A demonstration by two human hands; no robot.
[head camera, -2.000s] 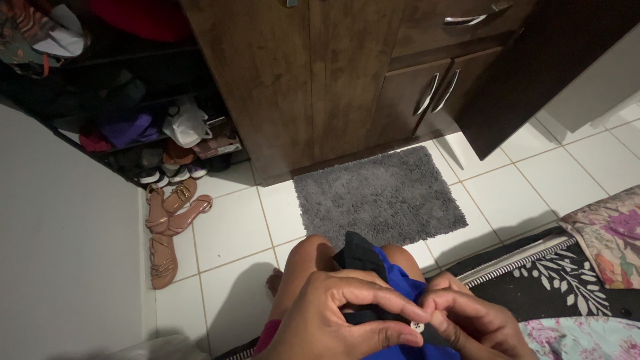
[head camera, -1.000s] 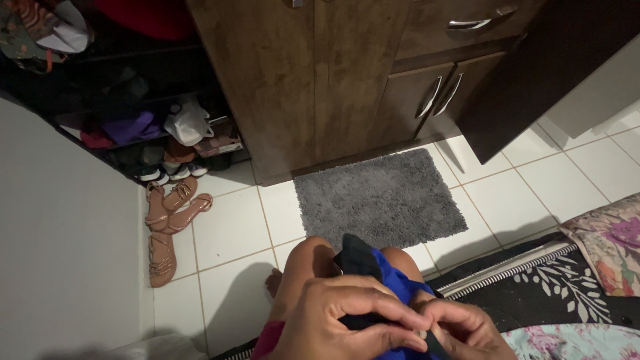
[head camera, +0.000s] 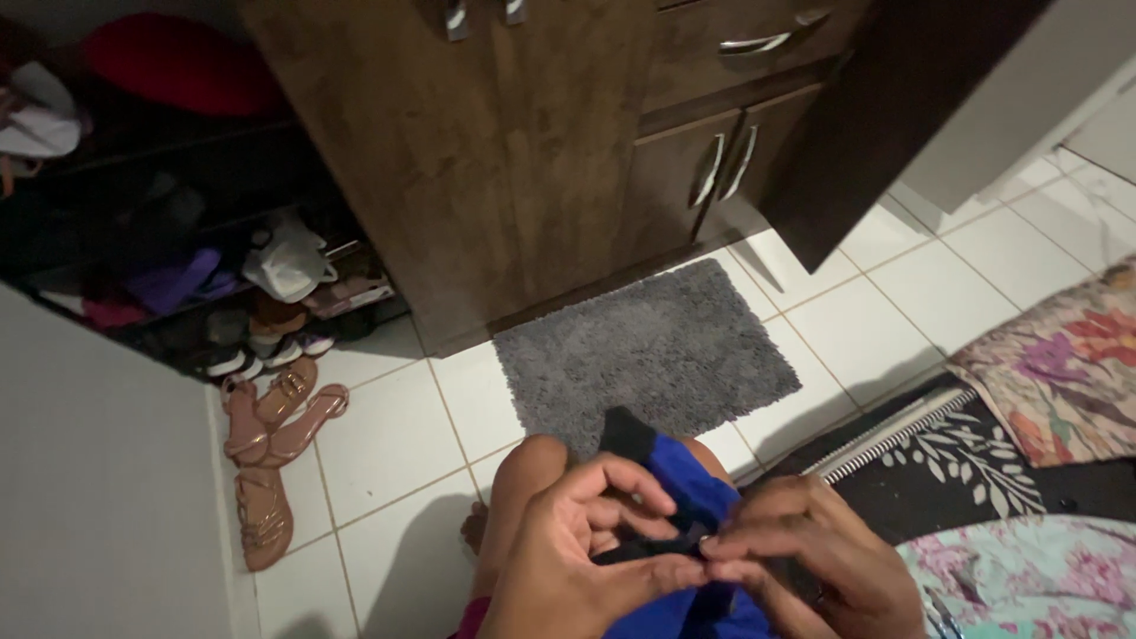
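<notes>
A blue cloth garment with black parts (head camera: 679,470) lies over my lap. My left hand (head camera: 595,555) has its thumb against the black cloth, with its fingers curved above it. My right hand (head camera: 808,550) pinches the cloth between thumb and forefinger, its fingertips close to my left thumb. A small pale button (head camera: 706,543) shows partly at the right fingertips; the rest of it is hidden. The cloth under both palms is hidden too.
A grey shaggy mat (head camera: 648,346) lies before a brown wooden wardrobe (head camera: 444,160) with one door swung out. Tan sandals (head camera: 266,515) sit on the tiles by a shoe rack (head camera: 177,311). Floral cloths (head camera: 1047,568) and a spiral-edged black item (head camera: 941,461) are at the right.
The button faced the camera between my hands two seconds ago; now the fingers mostly cover it. My left fingers have lifted and spread from the cloth since one second ago.
</notes>
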